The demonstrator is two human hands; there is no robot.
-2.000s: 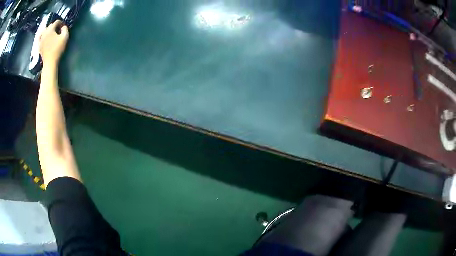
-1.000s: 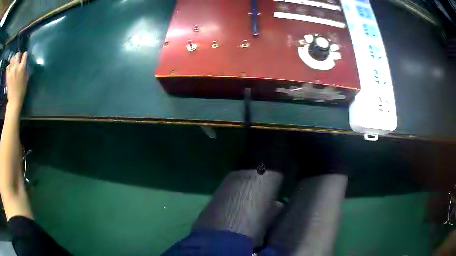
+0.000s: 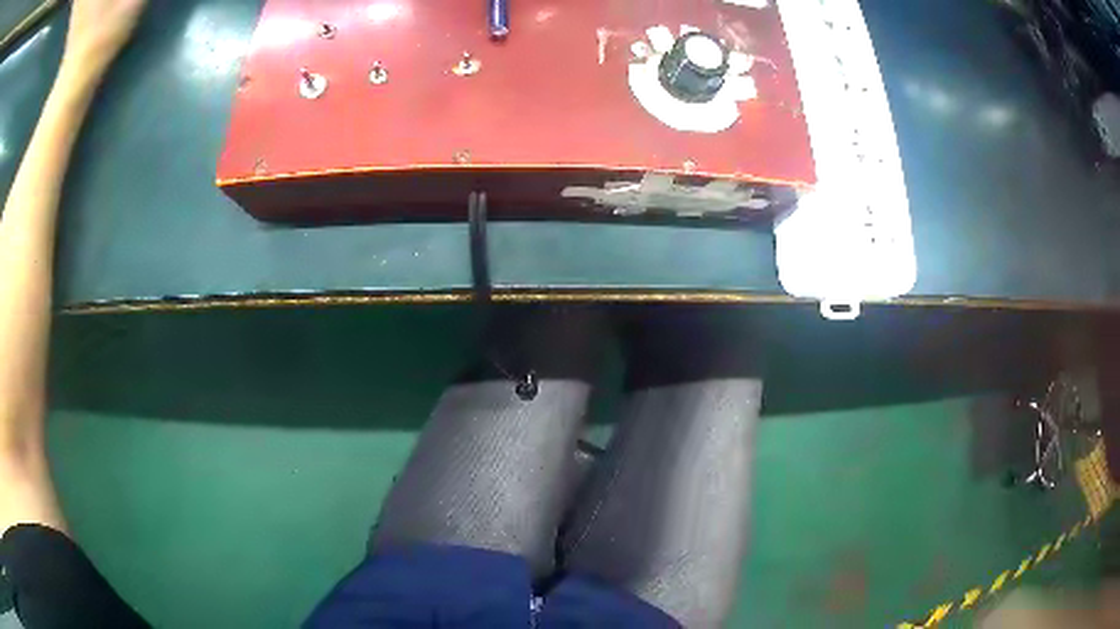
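Note:
My left hand (image 3: 108, 17) is at the top left, blurred and cut off by the frame's top edge; its fingers and anything in them cannot be made out. It is left of the dark-red test box (image 3: 553, 129), not touching it. The box has small toggle switches (image 3: 312, 84) and a black rotary knob (image 3: 694, 68) on a white dial. A white power strip (image 3: 847, 227) lies along its right side. A blurred skin-toned patch shows at the bottom right edge; I cannot tell whether it is my right hand or forearm.
A dark cord (image 3: 479, 252) runs from the box's front down over the bench edge (image 3: 369, 296). A blue pen (image 3: 497, 17) lies on the box. My legs are under the bench. Yellow-black tape (image 3: 1007, 575) marks the green floor at the right. Dark clutter shows at the top right.
The view has swung right, so the box and strip have shifted left in the picture. My left hand has left the dark pile at the bench's left and is now higher in the frame.

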